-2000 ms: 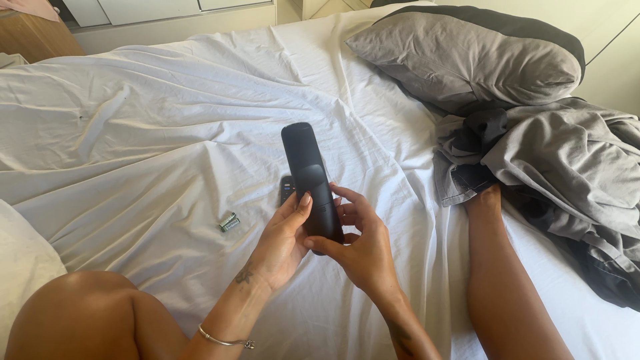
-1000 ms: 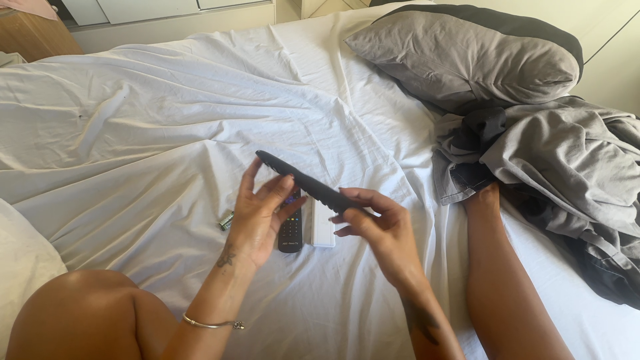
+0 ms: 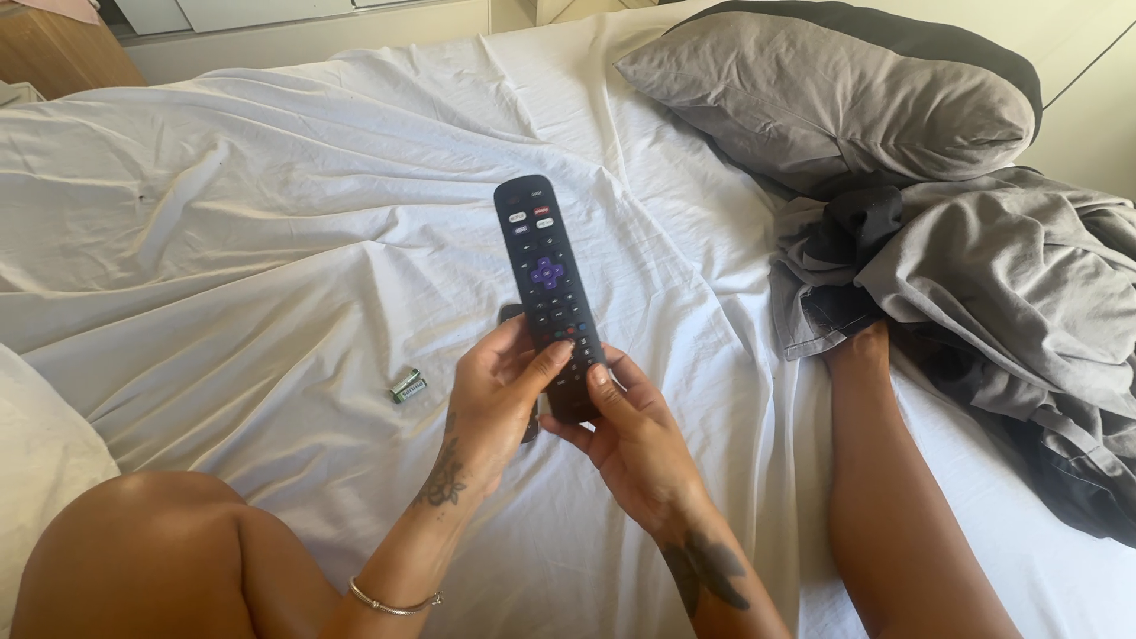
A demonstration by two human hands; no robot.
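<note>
Between my two hands is a black remote control (image 3: 557, 297) with a purple direction pad, its button side facing up toward the camera. My left hand (image 3: 497, 390) grips its left edge, thumb across the lower buttons. My right hand (image 3: 635, 426) holds the bottom end, thumb on the lower right edge. Beneath it, a second dark remote (image 3: 531, 428) lies on the white bed sheet (image 3: 293, 355), mostly hidden by the held remote and my left hand. To the left of my left hand, small cylindrical batteries (image 3: 408, 387) rest side by side on the sheet.
At the upper right lies a grey pillow (image 3: 825, 89) with a dark underside, above a crumpled grey and black cloth (image 3: 1012, 266). My bent knee is at the lower left and my other leg at the right. A wooden piece of furniture (image 3: 62, 49) stands at the far left corner.
The held remote was back side up, then tilted edge-on, and now shows its buttons. The second remote and a white object beside it, seen one second ago, are now largely or fully covered.
</note>
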